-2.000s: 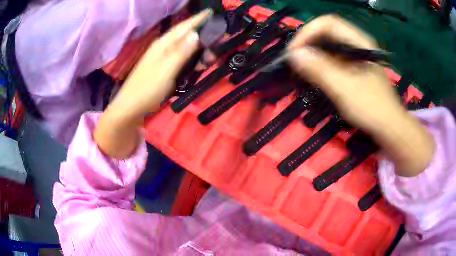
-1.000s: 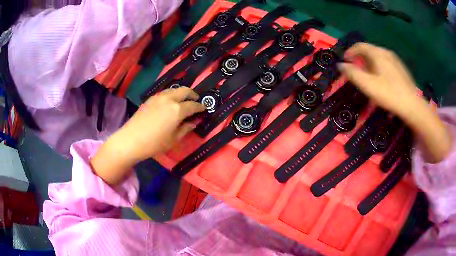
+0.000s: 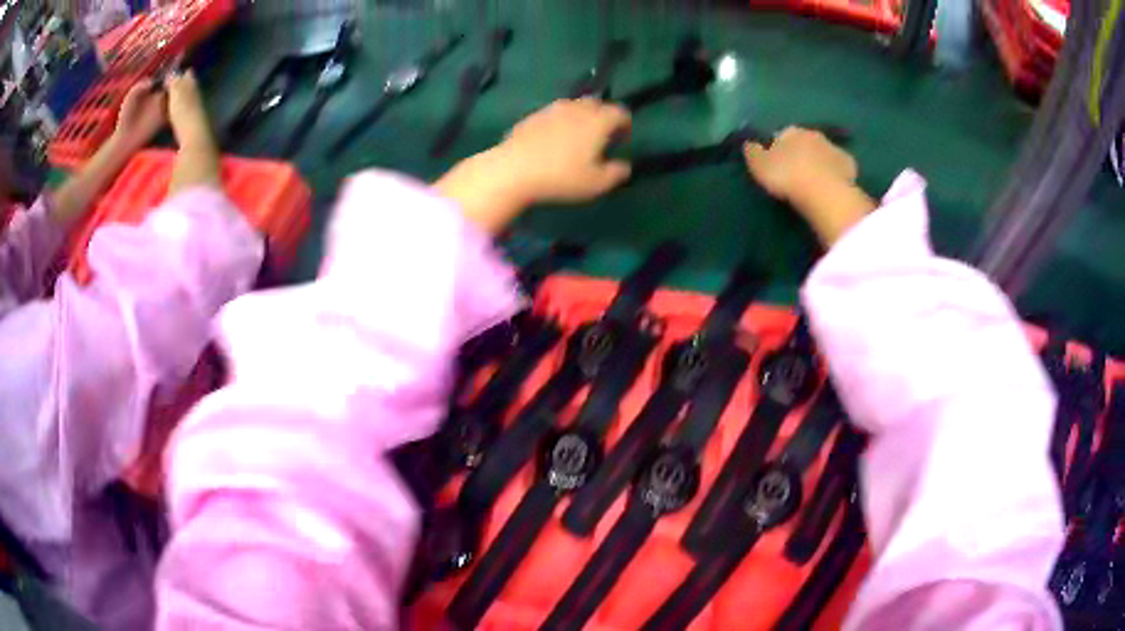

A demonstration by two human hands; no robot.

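Black smartwatches lie on the green bench. My left hand (image 3: 561,150) is over the bench, fingers curled, beside the end of a black strap (image 3: 685,159); whether it grips the strap is hidden by blur. My right hand (image 3: 808,173) is at the other end of this strap, its fingertips closed on the watch there. Below my hands, a red tray (image 3: 592,296) holds rows of smartwatches (image 3: 667,478), case backs up, with straps slanting across the compartments.
More watches (image 3: 403,79) lie singly on the green bench (image 3: 370,142) at the far left. A co-worker's pink sleeve (image 3: 173,265) and hands are at left, near red trays (image 3: 278,203). Another tray of watches (image 3: 1079,358) is at right. Grey cables or tubing (image 3: 1049,148) stand upper right.
The view has shifted up and forward over the bench. Both hands have moved off the tray to the green bench beyond it, coming to either end of one strap.
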